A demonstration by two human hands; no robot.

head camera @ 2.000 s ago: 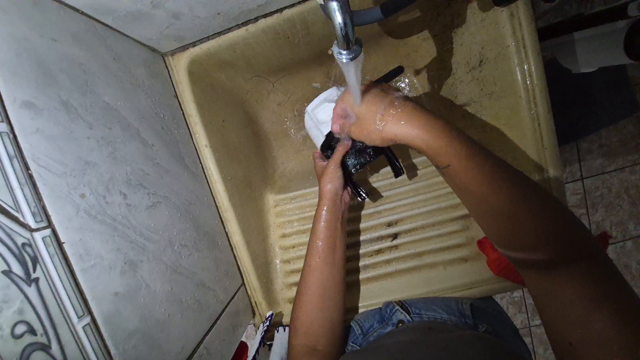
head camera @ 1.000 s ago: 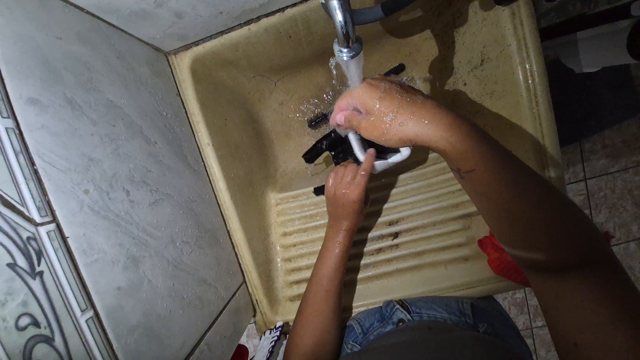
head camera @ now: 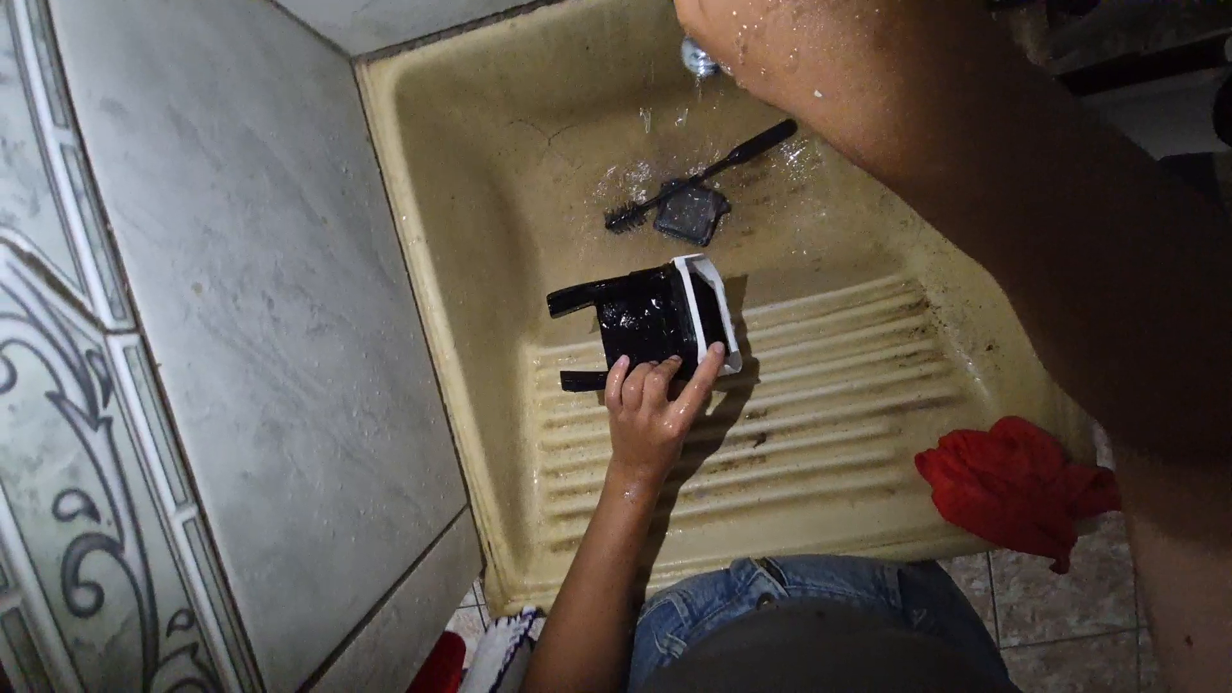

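Observation:
My left hand (head camera: 659,409) grips the near side of a wet black plastic part with a white rim (head camera: 707,313) and two prongs pointing left. It is over the upper end of the sink's ridges. My right hand (head camera: 707,14) is at the tap at the top edge, mostly cut off by the frame, so its fingers are hidden. Below the tap's spout (head camera: 700,58), where drops fall, a black-handled brush (head camera: 760,142) lies slanted, its shaft across a small dark square piece (head camera: 689,214) in the basin.
The yellowish washing sink (head camera: 837,525) has a ridged washboard slope. A red cloth (head camera: 1006,481) hangs over its near right edge. A grey tiled wall (head camera: 260,318) runs along the left. Another red item (head camera: 441,664) and a white cloth are at the bottom left.
My right hand has moved from under the spout up to the tap. The full stream has become drops. The white-rimmed part, earlier under both hands, is now in my left hand only.

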